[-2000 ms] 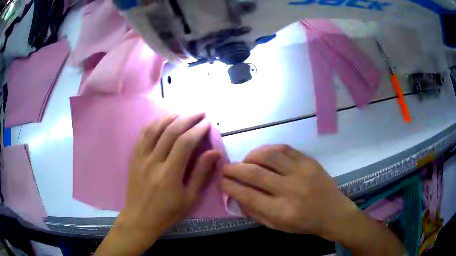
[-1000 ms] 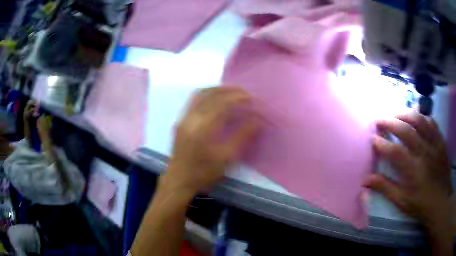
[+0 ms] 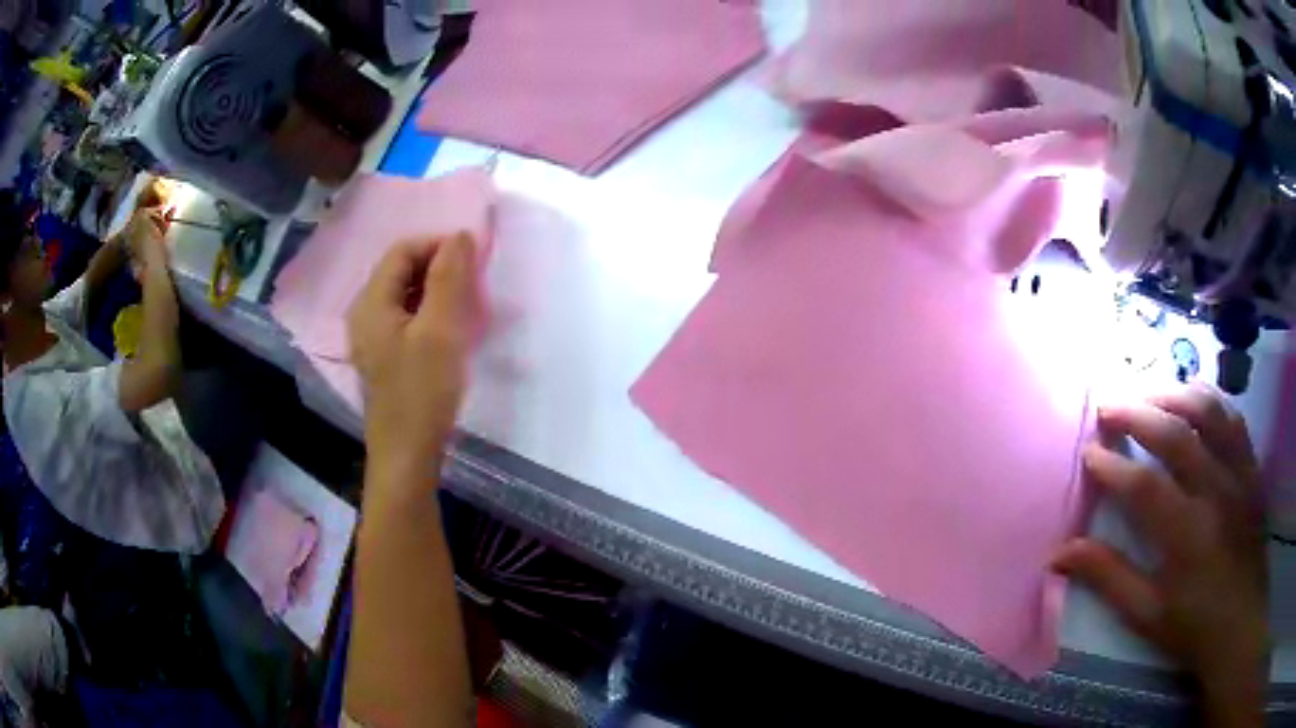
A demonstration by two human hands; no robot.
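Observation:
A large pink cut panel [image 3: 867, 413] lies flat in front of the sewing machine [image 3: 1208, 157], its right edge by the needle area. My right hand [image 3: 1187, 512] rests at that edge with fingers spread, fingertips touching the fabric. My left hand [image 3: 412, 327] is over the smaller pink piece [image 3: 370, 242] at the left, slightly blurred, with thumb and fingers pinched together at its right edge. The pinched edge seems to lift a little; the fingertips partly hide it.
A pink pile [image 3: 611, 71] lies at the back, with crumpled pink fabric [image 3: 924, 164] beside the machine. The grey ruled table edge [image 3: 668, 569] curves along the front. A person [image 3: 107, 384] sits at far left, near a grey vented box [image 3: 228, 107].
The view has swung left. My left hand has left the large panel and moved left to the smaller piece. My right hand stays at the large panel's right edge, its fingers now spread.

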